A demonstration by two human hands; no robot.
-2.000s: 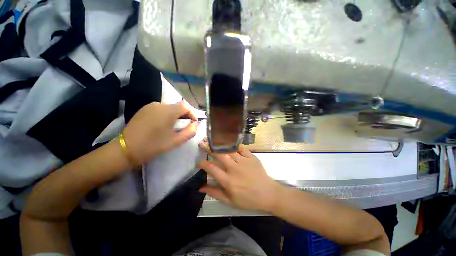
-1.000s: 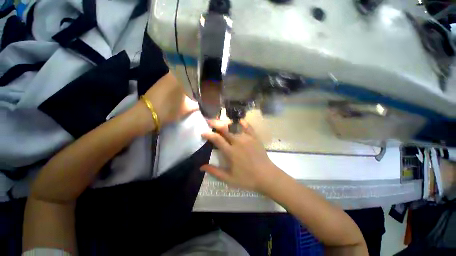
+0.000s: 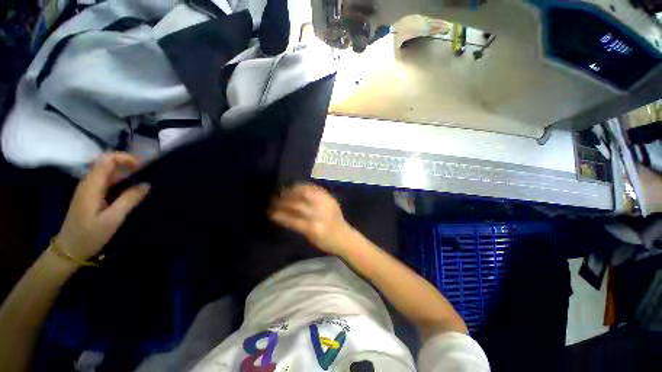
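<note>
The black fabric panel [image 3: 239, 156] stretches from the machine bed down over the front edge, in front of me. My left hand [image 3: 105, 203] pinches its left edge between thumb and fingers. My right hand [image 3: 308, 214], slightly blurred, has its curled fingers on the panel's lower right part; the fingertips are hard to make out against the dark cloth. The striped garment piece [image 3: 109, 80] lies bunched at the left, beyond the panel. The presser foot and needle [image 3: 337, 43] are at the top, near the panel's upper corner.
Thread snips [image 3: 459, 38] lie on the machine bed plate [image 3: 435, 87]. The dark display [image 3: 599, 43] is at upper right. The table edge ruler [image 3: 450, 171] runs along the front. A blue plastic crate [image 3: 472, 254] stands below the table at right, with dark cloth over it.
The view has tipped down and right. Both hands have left the needle area and come toward me; my left hand is now at the black panel's far left edge, and the panel is spread wider.
</note>
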